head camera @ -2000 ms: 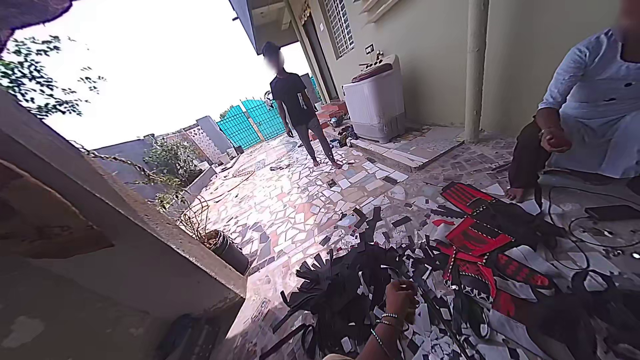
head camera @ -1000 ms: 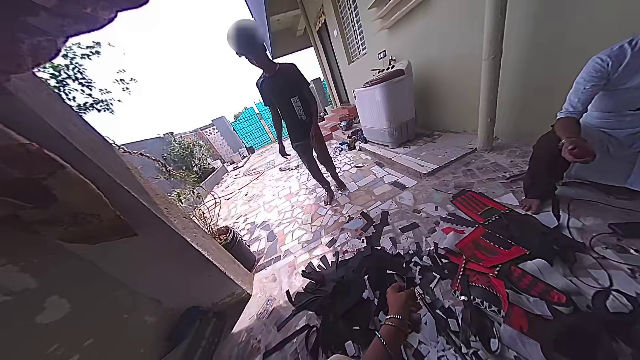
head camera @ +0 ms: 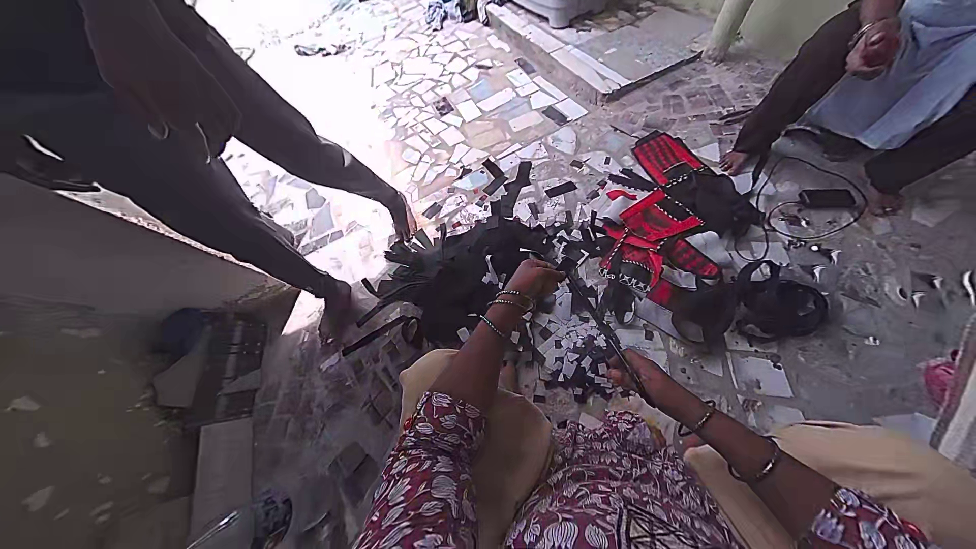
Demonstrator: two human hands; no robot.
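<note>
A narrow black strip point(head camera: 595, 316) runs slantwise between my two hands. My left hand point(head camera: 538, 280) pinches its upper end, and my right hand point(head camera: 639, 375) is closed around its lower part; whether the right hand also holds a tool cannot be told. Left of my left hand lies a heap of black strips point(head camera: 450, 282). Small black and white cut pieces point(head camera: 572, 351) are scattered on the floor below the strip. Red and black trimmed fabric pieces point(head camera: 656, 221) lie beyond, to the right.
A person in dark clothes point(head camera: 252, 152) stands close at the left, feet beside the heap. Another person point(head camera: 869, 84) sits at the upper right. Near that person lie a looped cable point(head camera: 770, 221) and a black phone-like object point(head camera: 829, 198). A raised step point(head camera: 602, 53) stands at the back.
The person in dark clothes has come from farther back to the left side of the heap. The view has tilted down, and my right hand now shows.
</note>
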